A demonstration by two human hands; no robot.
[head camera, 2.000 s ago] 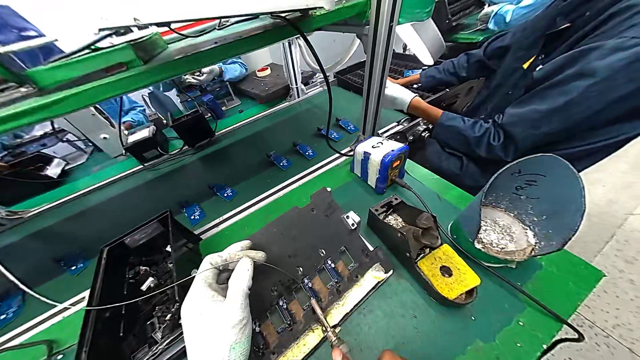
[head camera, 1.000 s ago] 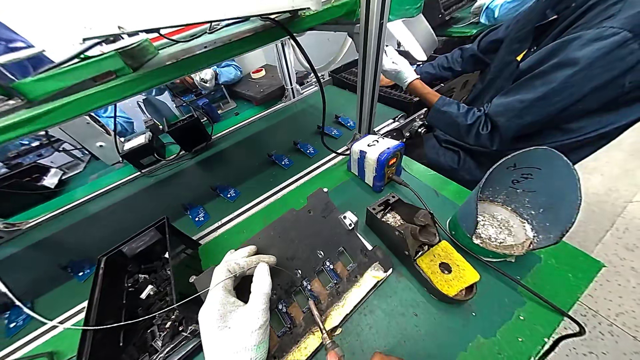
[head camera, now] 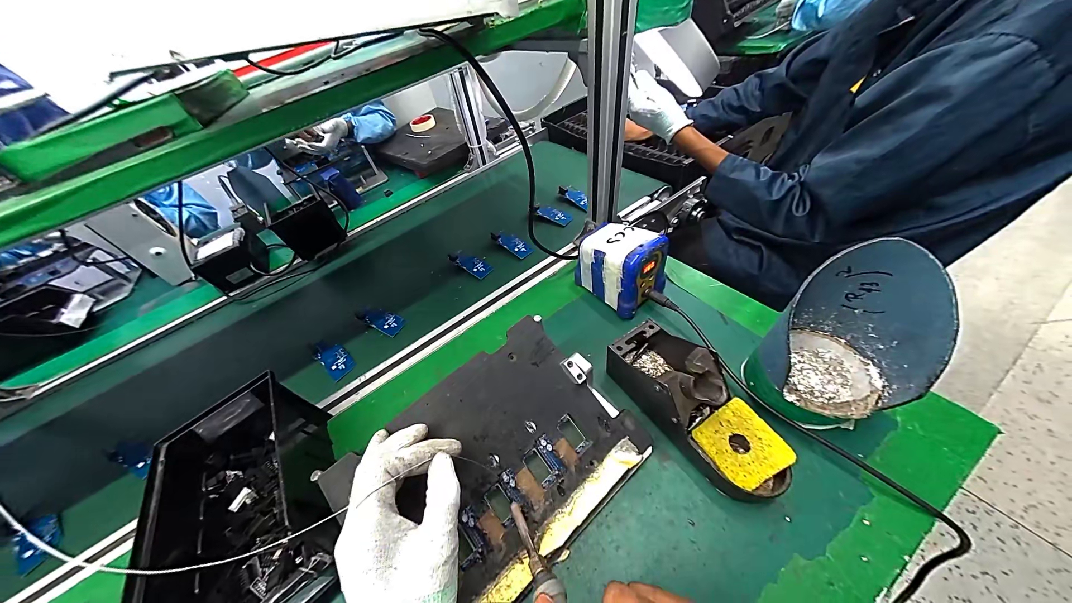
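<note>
My left hand (head camera: 402, 511), in a white glove, pinches a thin solder wire (head camera: 276, 548) between thumb and forefinger over a black fixture plate (head camera: 477, 394). Several small blue circuit boards (head camera: 548, 456) sit in the plate's cutouts. My right hand (head camera: 641, 593), bare and mostly cut off at the bottom edge, holds a soldering iron (head camera: 536, 553) by its handle. The iron's tip touches or hovers just above one board; which of the two I cannot tell. The wire's end near the boards is too fine to follow.
Right of the plate stand an iron holder (head camera: 670, 385) with a yellow sponge (head camera: 744, 444), a blue soldering station (head camera: 621, 268) and a cut-open container of dross (head camera: 938, 327). A black parts bin (head camera: 159, 469) is at left. Blue boards (head camera: 335, 360) lie on the conveyor behind. A co-worker's sleeve (head camera: 879, 142) is across.
My left hand has moved slightly right and down since the first frame, still with the wire. The co-worker's gloved hand has risen from the black tray.
</note>
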